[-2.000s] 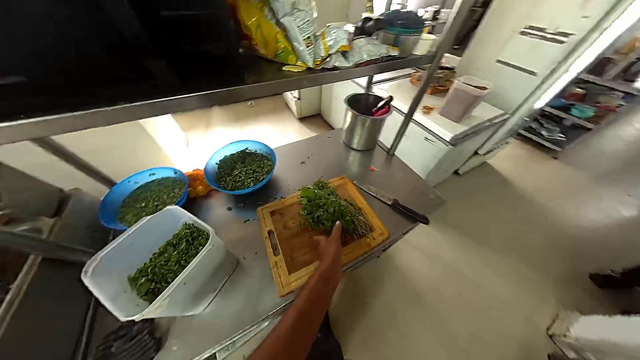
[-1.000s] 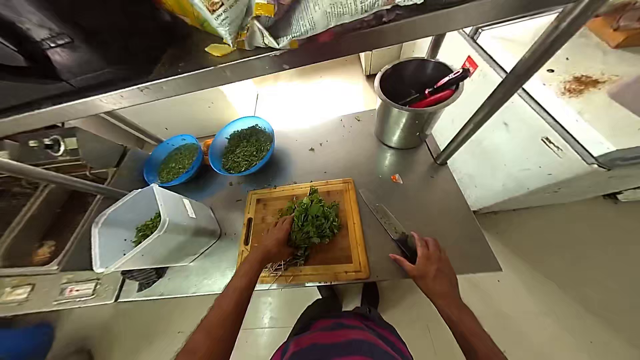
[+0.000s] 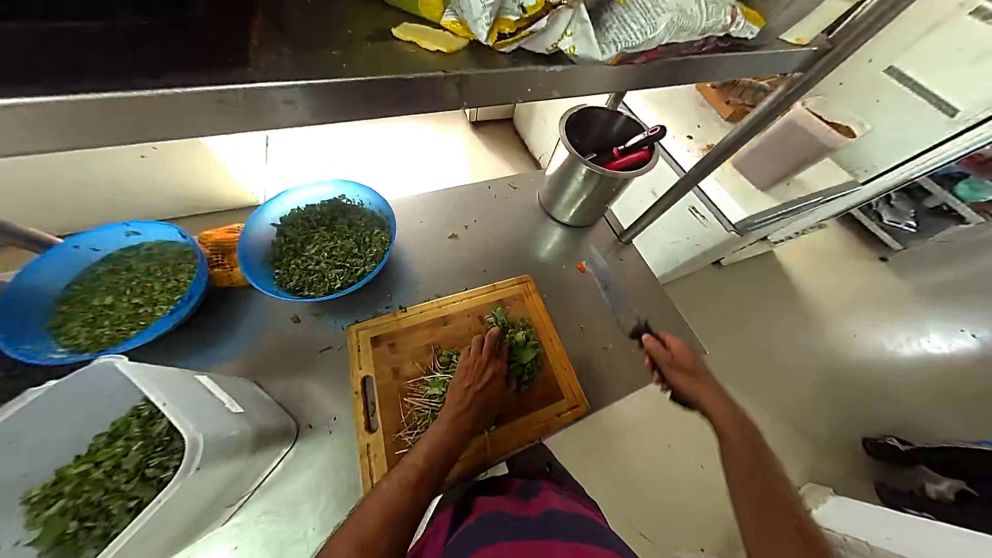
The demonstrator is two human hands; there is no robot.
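My left hand [image 3: 478, 381] presses on a bunch of leafy green herbs [image 3: 524, 350] on a wooden cutting board [image 3: 451, 304]; the stems point left and the leaves lie right of my fingers. In my right hand [image 3: 676, 367] is the black handle of a kitchen knife [image 3: 610, 290], its slightly blurred blade pointing up and away, to the right of the board. A blue bowl of chopped greens [image 3: 329, 246] stands behind the board. At its left, a second blue bowl [image 3: 124, 271] holds chopped greens in liquid.
A white plastic tub [image 3: 225, 434] with leafy greens lies tilted at the left. An orange net bag [image 3: 223, 254] sits between the bowls. A steel pot [image 3: 583, 190] with red-handled tools stands at the back right, near a shelf post [image 3: 697, 167]. The steel shelf edge [image 3: 364, 99] crosses above.
My right hand has lifted the knife, which lay on the steel table before. My left hand has moved from the stem end onto the middle of the bunch, which now lies sideways.
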